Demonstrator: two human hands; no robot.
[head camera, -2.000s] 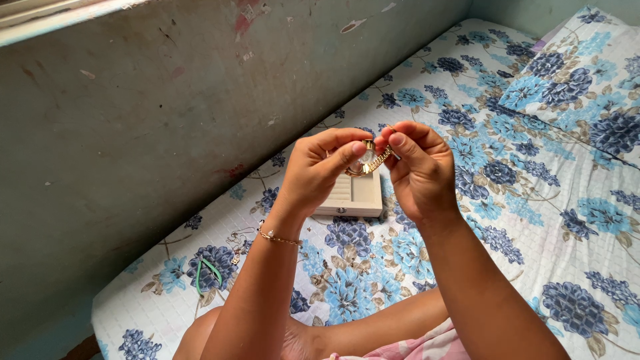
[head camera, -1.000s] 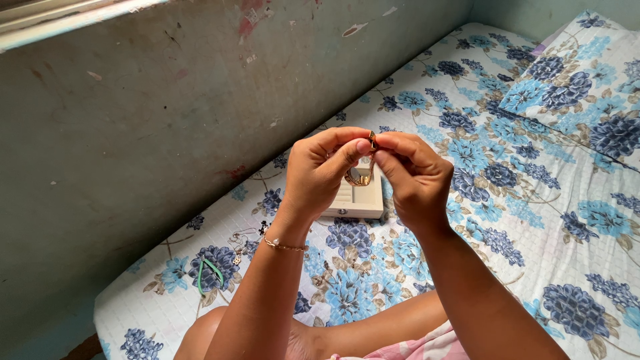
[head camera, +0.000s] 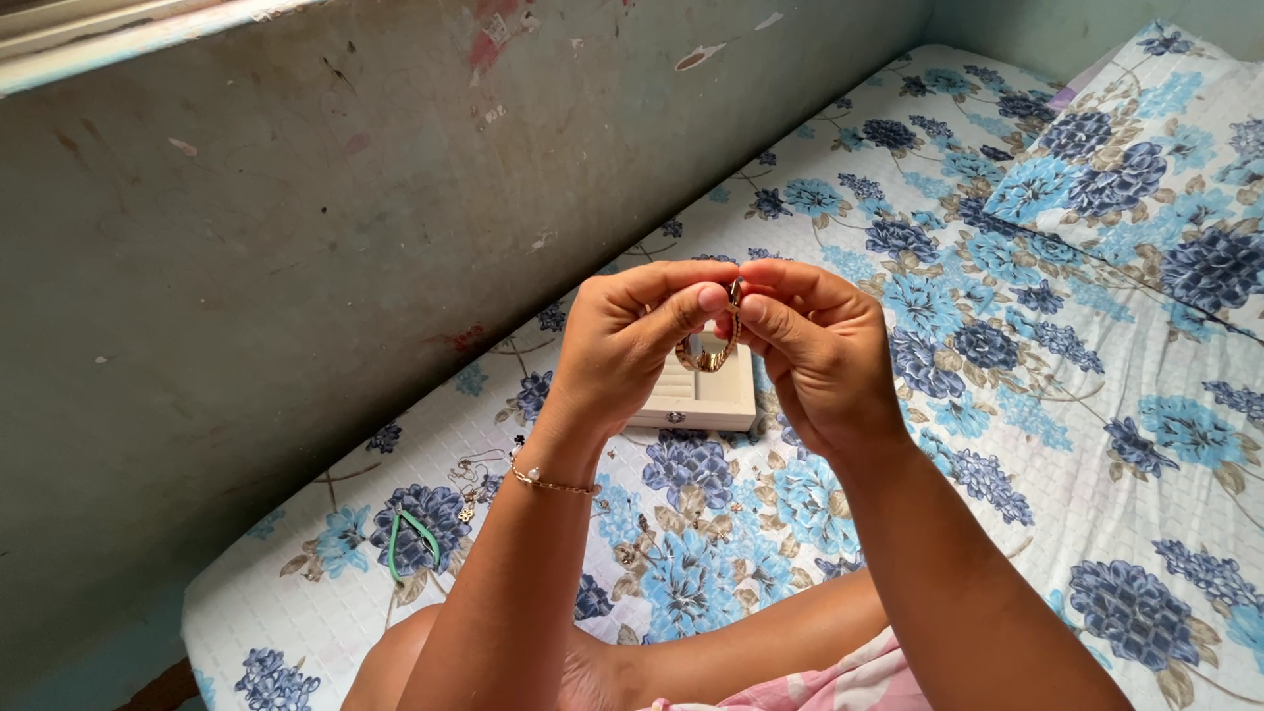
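Observation:
Between my two hands hangs a gold-coloured link bracelet or watch band (head camera: 707, 357), formed into a loop. My left hand (head camera: 642, 331) pinches its upper part between thumb and index finger. From the other side, my right hand (head camera: 815, 341) grips the same upper part, and the fingertips of both hands nearly touch. Behind and below the loop, a cream jewellery box (head camera: 726, 403) with ridged and plain compartments and a small metal clasp rests on the bed, partly hidden by my left hand. A thin chain bracelet with a pale charm circles my left wrist.
Green-handled pliers or nippers (head camera: 413, 543) lie on the floral bedsheet (head camera: 987, 513) at the lower left. Beside them are a thin chain necklace (head camera: 472, 484) and small charms. Folded legs are at the bottom. A worn wall (head camera: 296, 247) borders the bed, and a floral pillow (head camera: 1136, 188) lies at the upper right.
Two seconds ago the band stretched sideways toward my right hand; now it hangs as a closed-looking loop. My right hand has moved in toward my left, and both hold its top.

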